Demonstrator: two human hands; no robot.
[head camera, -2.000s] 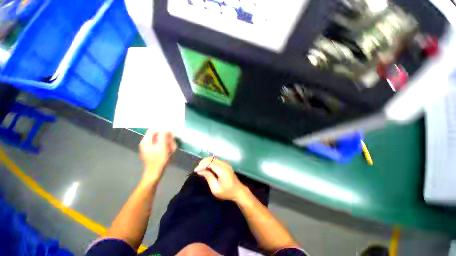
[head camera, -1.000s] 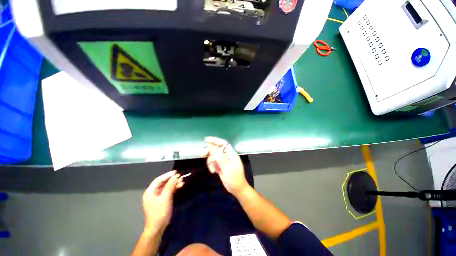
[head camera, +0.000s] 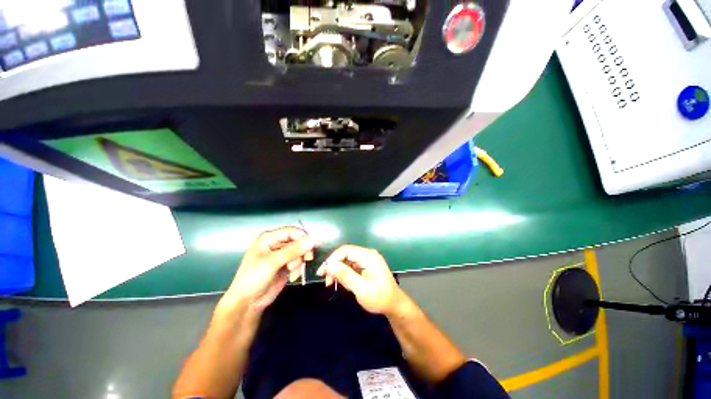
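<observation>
My left hand (head camera: 273, 263) is at the bench's front edge, fingers closed on a thin wire lead (head camera: 302, 226) whose dark end sticks up past the fingertips. A pale piece also shows below its fingers. My right hand (head camera: 360, 277) is just to the right, not touching the left, thumb and fingers pinched on a thin lead; a short dark end hangs below. The stripping and crimping machine (head camera: 257, 175) stands in front of both hands, with its small wire feed opening (head camera: 331, 134) above them. The leads are too small to see fully.
A paper sheet (head camera: 109, 238) lies left, beside a blue bin (head camera: 15, 226). A small parts box (head camera: 436, 187) and a yellow handle (head camera: 489, 162) are right of the machine. A second machine (head camera: 624, 109) stands far right. The emergency stop button (head camera: 464, 28) is at the upper right of the machine front.
Both hands have come closer together, the left moving up and right to the bench edge. The view has shifted, so more of the machine's upper front and touchscreen shows.
</observation>
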